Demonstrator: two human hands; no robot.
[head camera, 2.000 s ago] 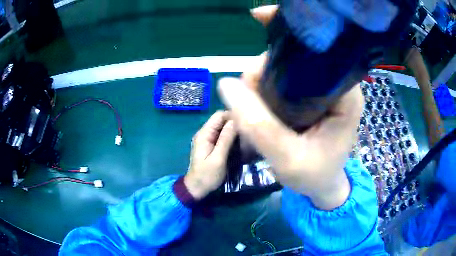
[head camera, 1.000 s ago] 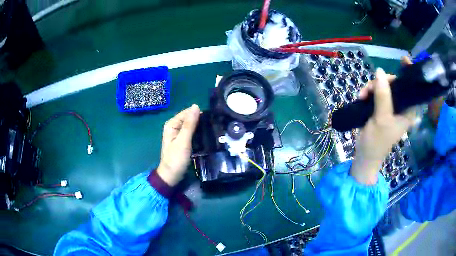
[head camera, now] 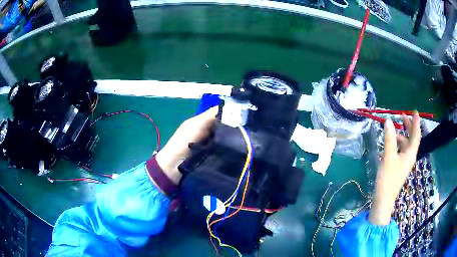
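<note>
A black lens housing [head camera: 250, 165] is held up in front of me, its round lens ring at the top. A small motor [head camera: 234, 111] sits on its upper left, with yellow, orange and blue wires hanging down over the housing. My left hand [head camera: 188, 143] grips the housing's left side; some fingers are hidden behind it. My right hand [head camera: 396, 163] is raised at the right with fingers apart, close to the red brush sticks [head camera: 396, 114] on the grease pot [head camera: 343, 113]. The black screwdriver [head camera: 441, 133] is beyond the fingers, partly cut off.
Several black housings [head camera: 47, 133] with wired plugs stand at the left. The blue screw box [head camera: 208, 103] is mostly hidden behind the held housing. A white paper [head camera: 315, 145] lies by the pot. The motor tray [head camera: 418, 211] is at the right, with loose wires beside it.
The housing has been lifted off the table and turned in my left hand. My right hand has let go of the screwdriver and opened. The view has shifted, showing more housings at the left.
</note>
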